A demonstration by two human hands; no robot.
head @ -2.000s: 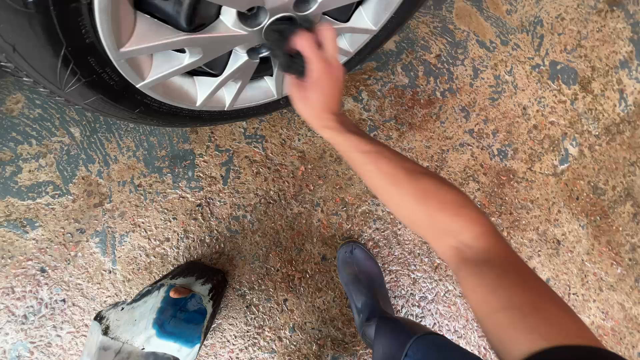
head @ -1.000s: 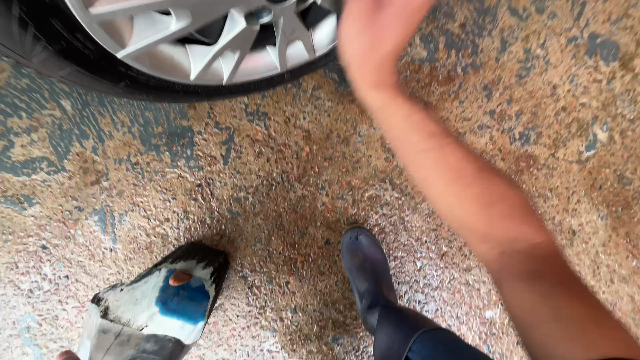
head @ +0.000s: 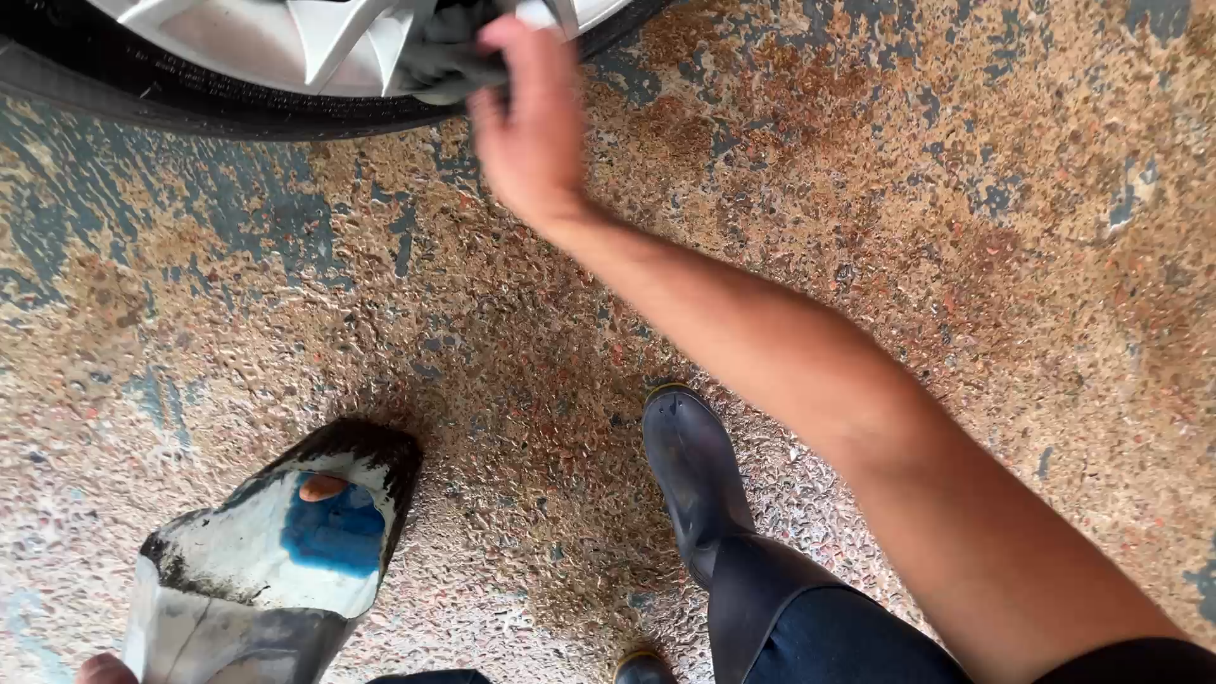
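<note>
At the top of the head view, my right hand (head: 534, 119) is closed on a dark grey cloth (head: 446, 57), pressed on the silver alloy wheel rim (head: 328, 38) close to the black tire (head: 218, 104). The hand is blurred. At the lower left, my left hand (head: 106, 669) shows only a fingertip or so at the edge of a cut-open white plastic container (head: 228, 551), gripping its side. Inside the container lie blue liquid (head: 342, 532) and a small brown object (head: 323, 487) that I cannot identify.
The rough, worn floor (head: 532, 361) has peeling grey paint and looks wet. A dark rubber boot (head: 692, 465) stands between the container and my right arm. Part of another boot (head: 644, 668) shows at the bottom edge.
My right hand was over the wheel hub two seconds ago, then to the right of the wheel, and is now back on the rim's lower edge. My left fingertip has come into view.
</note>
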